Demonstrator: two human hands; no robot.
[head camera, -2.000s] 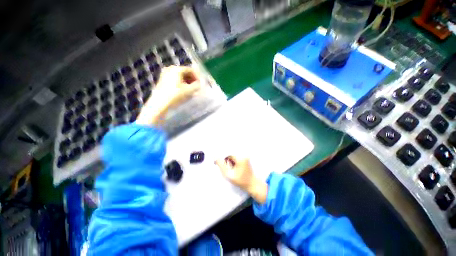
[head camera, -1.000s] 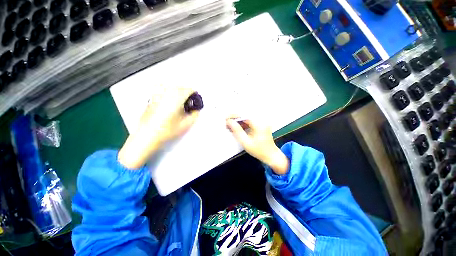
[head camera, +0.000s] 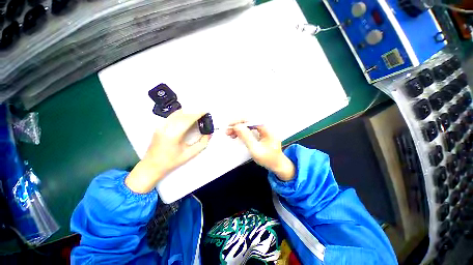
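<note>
My left hand (head camera: 174, 144) holds a small black square housing (head camera: 206, 124) between thumb and fingers, tilted on edge above the white work board (head camera: 269, 77). My right hand (head camera: 256, 142) holds a thin pen-like tool (head camera: 252, 126) like a pencil; its pale tip points left at the housing's edge. Whether the tip touches it I cannot tell. Two more black housings lie on the board just beyond my left hand: one shows a pale round mark (head camera: 162, 93), the other (head camera: 167, 108) sits against it, nearer my hand.
A stack of trays (head camera: 129, 41) stands at the upper left. A blue control box (head camera: 399, 36) is at the upper right, with a white cable (head camera: 327, 28) reaching the board. A tray of black housings (head camera: 415, 111) curves down the right. Shiny plastic bags (head camera: 31, 196) lie at the left.
Two housings now show on the board beside my left hand. My left hand has turned its housing on edge, and the pale tool tip now reaches toward it. The view has shifted slightly.
</note>
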